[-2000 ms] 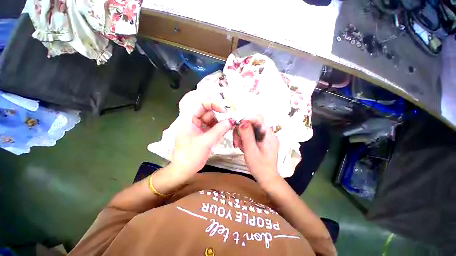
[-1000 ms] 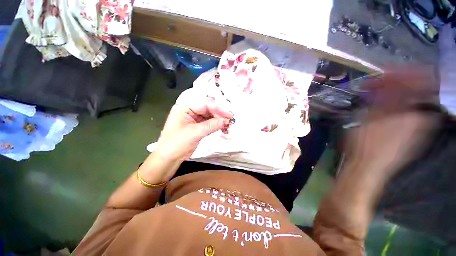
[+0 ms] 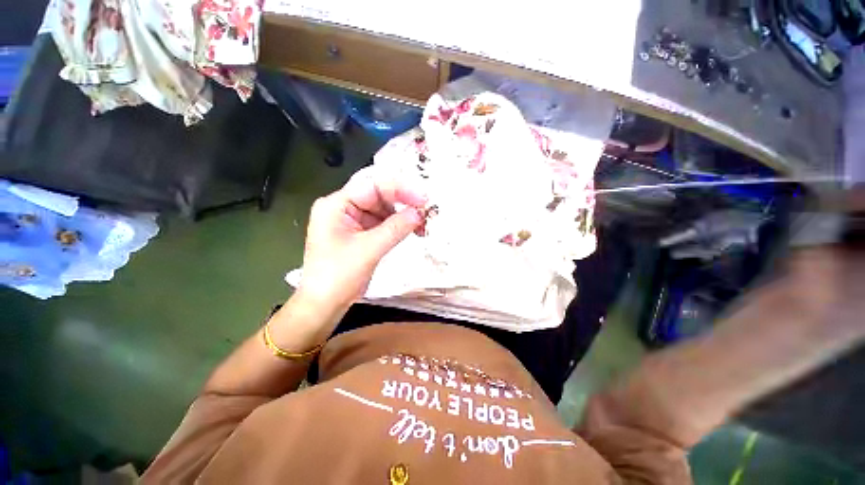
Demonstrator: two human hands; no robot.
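The cream garment with pink-red flowers [image 3: 488,208] lies over my lap. My left hand [image 3: 365,227] pinches its placket between thumb and fingers, at a small dark button [image 3: 429,212]. A row of small dark dots shows on the placket just above. A thin pale thread [image 3: 697,184] runs out to the right from the garment. My right hand [image 3: 847,223] is blurred at the right edge and partly cut off; I cannot tell what its fingers hold, and no needle can be made out.
The table with a white area [image 3: 531,36] and a drawer [image 3: 356,64] lies ahead. Loose buttons [image 3: 688,59] and dark coiled straps [image 3: 801,43] are at its right. Floral garments [image 3: 142,52] heap at the upper left, with a blue floral garment [image 3: 71,232] below.
My right hand has moved from beside my left hand out to the far right edge, and the thread is now stretched. My left hand has shifted slightly up and left with the placket.
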